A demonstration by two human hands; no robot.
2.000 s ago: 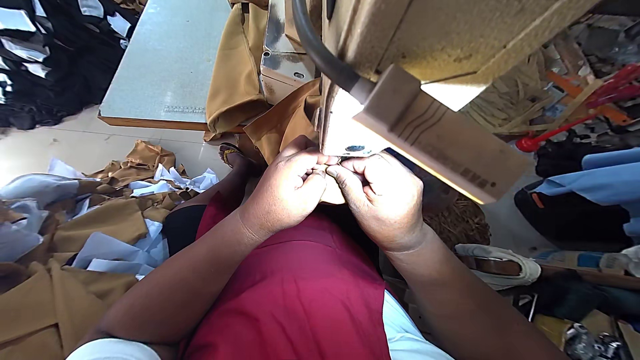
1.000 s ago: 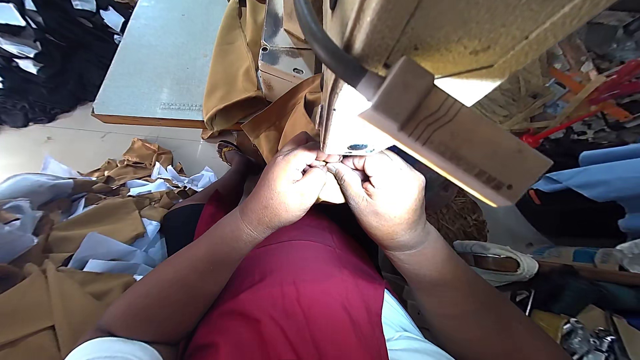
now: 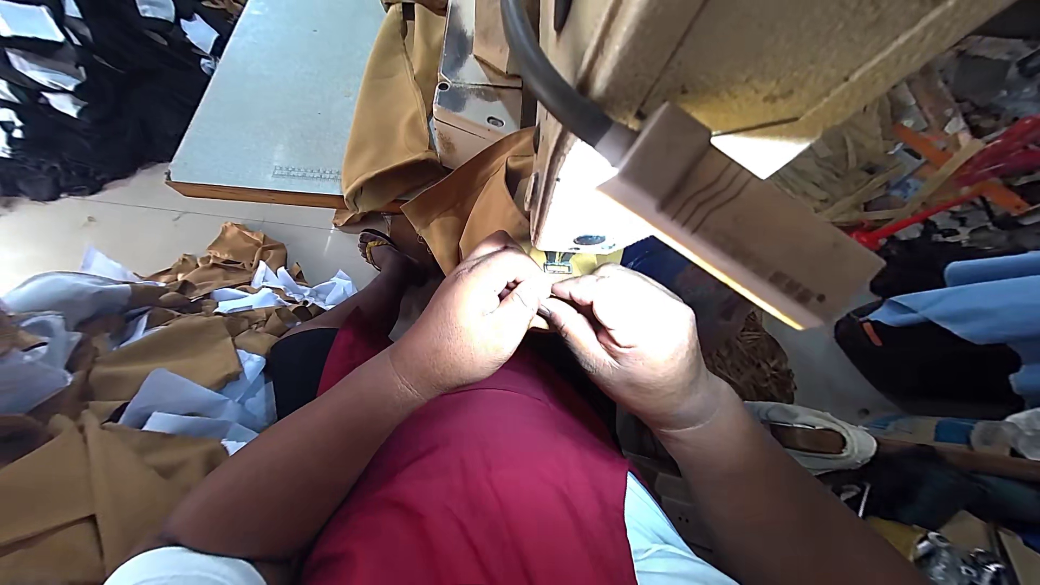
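Just below the lit head of a sewing machine (image 3: 593, 195), my left hand (image 3: 487, 313) and my right hand (image 3: 638, 333) meet at the fingertips. Both pinch something small between thumb and fingers; most of it is hidden, though a bit of tan fabric seems to show under the fingertips. The presser foot (image 3: 557, 262) shows just beyond the hands. Tan fabric (image 3: 479, 207) hangs at the machine's left side, behind my left hand. A lamp (image 3: 756, 219) on a dark flexible neck shines over the needle area.
A pale blue-grey table (image 3: 272, 106) with a wooden edge stands at the upper left. Tan and white fabric pieces (image 3: 162, 353) lie heaped at the left. Dark cloth (image 3: 97, 122) is piled at the top left. Blue cloth (image 3: 975, 301) and a white shoe (image 3: 812, 439) are at the right.
Both hands have shifted slightly from the machine head toward me, and the presser foot now shows beyond the fingertips.
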